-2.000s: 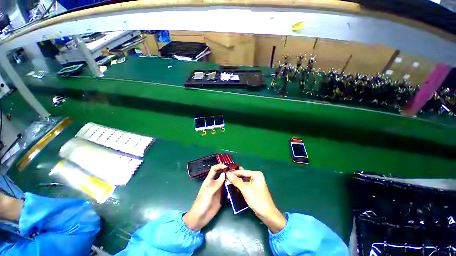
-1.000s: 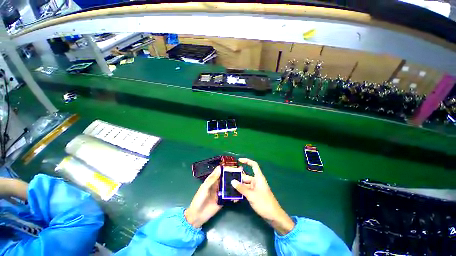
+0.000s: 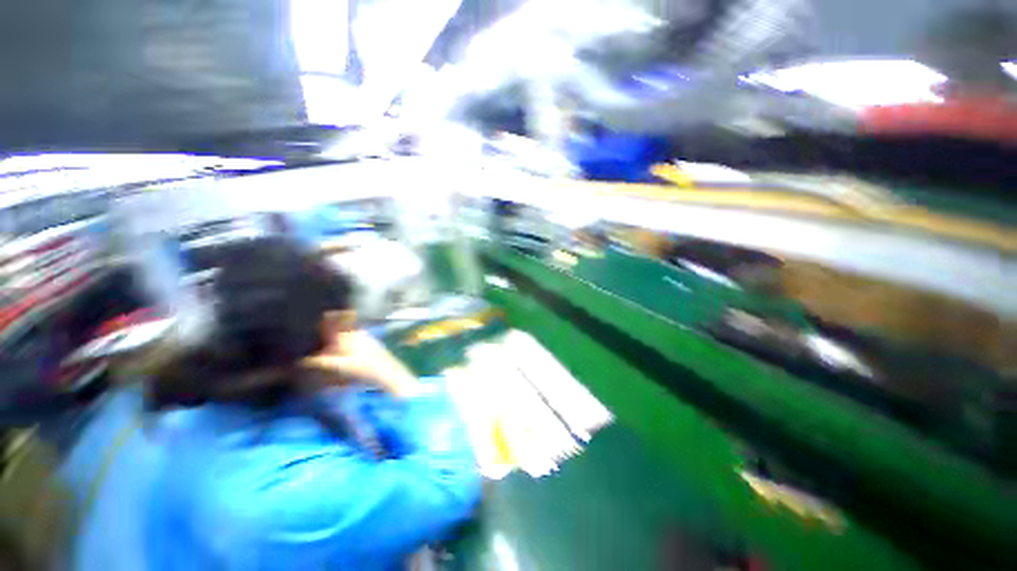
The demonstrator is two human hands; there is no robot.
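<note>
The view is strongly blurred and turned to the left. Neither of my hands is in the picture. Whitish strips point(image 3: 535, 390) lie on the dark green bench point(image 3: 591, 507), left of the green belt point(image 3: 669, 418), with a yellow patch point(image 3: 502, 444) at their near end. A small blurred row of pale and orange pieces point(image 3: 790, 497) lies on the belt; it may be the screen modules. A dark, reddish blur point(image 3: 708, 551) at the bottom edge is too unclear to name.
A person in a blue smock point(image 3: 301, 480) with dark hair sits close at the left, one arm bent on the bench. A white-edged shelf point(image 3: 714, 212) crosses above. A blue object point(image 3: 619, 156) is on or behind it. Blurred cartons point(image 3: 903, 312) stand at the right.
The view has swung left and up. My hands and the phone they held have left the picture. The neighbouring person and the white strips now appear nearer the centre.
</note>
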